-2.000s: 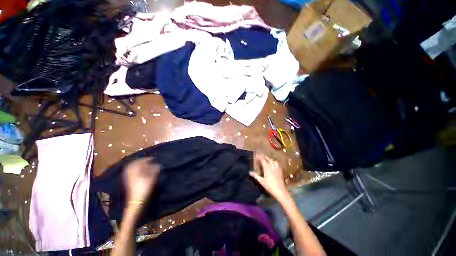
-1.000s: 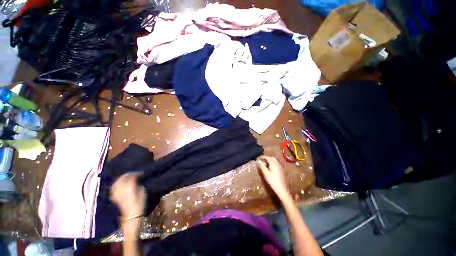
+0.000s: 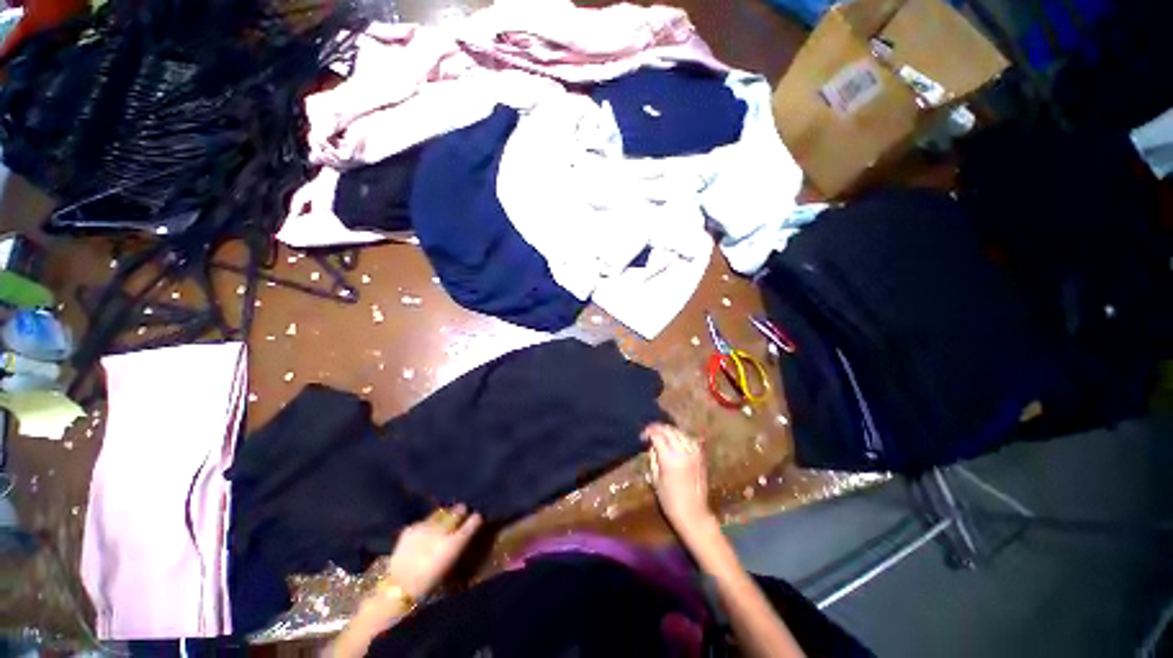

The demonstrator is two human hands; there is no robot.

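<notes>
Black trousers [image 3: 515, 431] lie across the table's front in front of me, legs spread towards the right, the other end beside the pink pile. My left hand [image 3: 434, 550] is at their near edge, fingertips closed on the cloth. My right hand [image 3: 678, 476] pinches the hem corner at the right end. A narrow folded pile with a pale pink garment [image 3: 161, 495] on top stands at the left, its pink layer partly over dark cloth.
Loose pink, white and navy garments [image 3: 553, 193] lie at the back. Black hangers [image 3: 167, 129] are at the rear left. Scissors [image 3: 736, 373] and small snips [image 3: 774, 334] lie beside the dark garment stack [image 3: 913, 321]. A cardboard box [image 3: 862, 97] stands behind, with bottles [image 3: 32, 337] far left.
The black trousers, a narrow strip a second ago, now lie wider. My left hand has moved right from their left part to the near edge; my right hand has closed on the hem.
</notes>
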